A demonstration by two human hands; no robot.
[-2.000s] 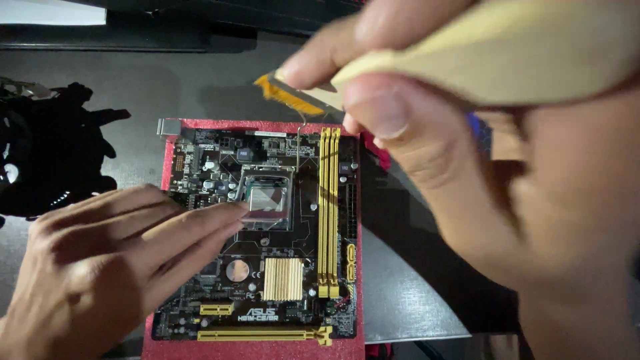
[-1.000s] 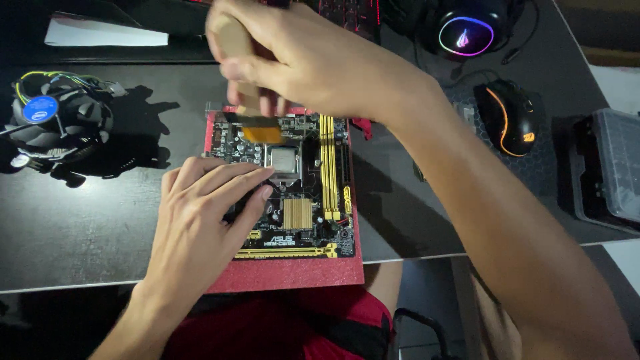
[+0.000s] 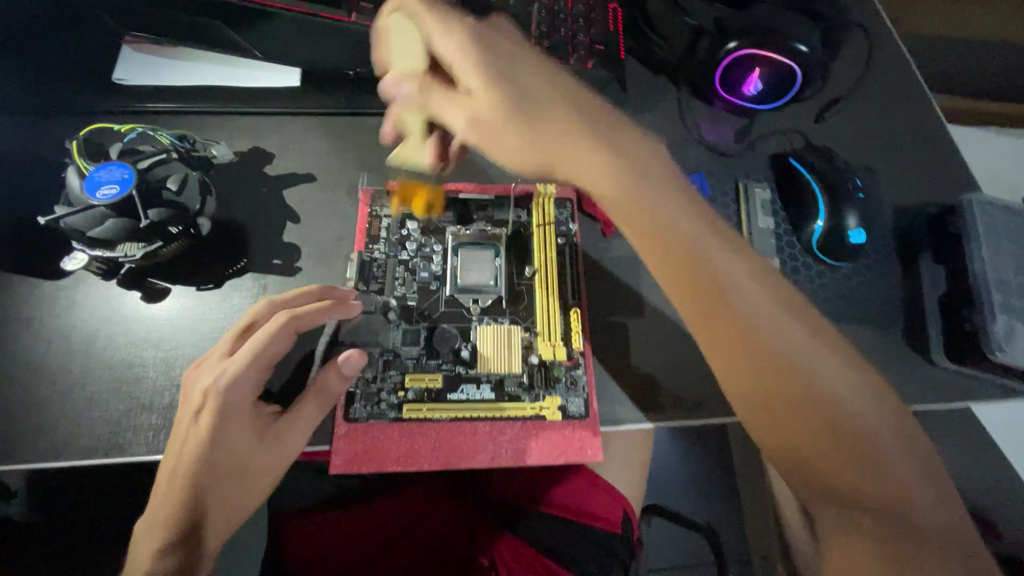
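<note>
An ASUS motherboard (image 3: 432, 320) lies on a red foam sheet (image 3: 468, 448) at the desk's front edge. Its CPU (image 3: 477, 266) sits uncovered in the metal socket frame, left of the yellow memory slots (image 3: 549, 272). My right hand (image 3: 448, 80) grips a brush with a pale handle (image 3: 410, 60); the orange bristles (image 3: 418, 198), blurred, are over the board's top edge. At the board's left edge, my left hand (image 3: 264, 360) has its fingertips by the port connectors, thumb and fingers apart, and it holds nothing.
An Intel CPU cooler with a fan (image 3: 132, 200) stands on the left of the desk. A folded white paper (image 3: 206, 66) and a lit keyboard (image 3: 572, 40) are at the back. To the right are a headset (image 3: 756, 78), a mouse (image 3: 824, 208), a memory module (image 3: 756, 216) and a clear plastic box (image 3: 992, 272).
My left hand has drawn back from beside the CPU to the board's left edge. The brush stays in my right hand. The view has pulled back since the oldest frame.
</note>
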